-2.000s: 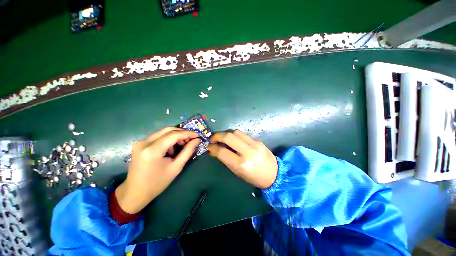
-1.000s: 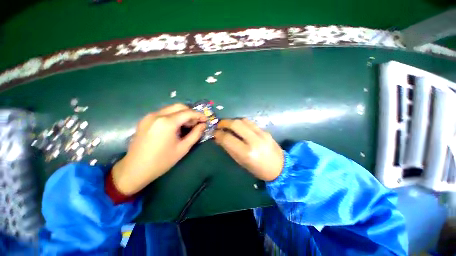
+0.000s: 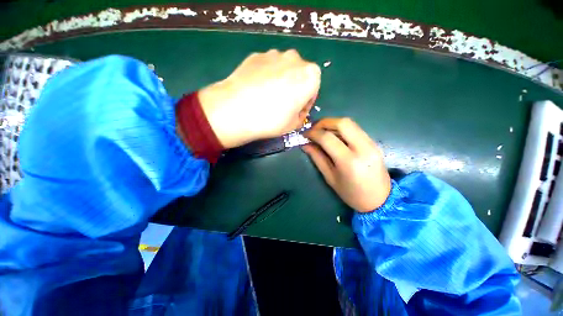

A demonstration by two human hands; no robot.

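Observation:
The phone half-assembly [image 3: 262, 147] lies on the dark-green bench, its black part partly under my left wrist and its silver-white board end between my hands. My left hand [image 3: 271, 92] is over the board end, fingers curled down; its fingertips are hidden, so I cannot tell what they hold. My right hand [image 3: 349, 162] has its thumb and fingertips closed on the right end of the phone half-assembly. A black tweezers-like tool [image 3: 259, 214] lies near the bench's front edge.
A white foam tray [image 3: 525, 203] with black strips stands at the right. A component tray [image 3: 25, 92] shows at the far left, partly behind my left sleeve. Pale flecks dot the bench. The chipped brown-and-white rail [image 3: 265, 17] runs along the back.
My left hand has moved up and over the board end, and my left sleeve now covers the loose silver pile's place. The view has shifted. My right hand stays at the phone half-assembly.

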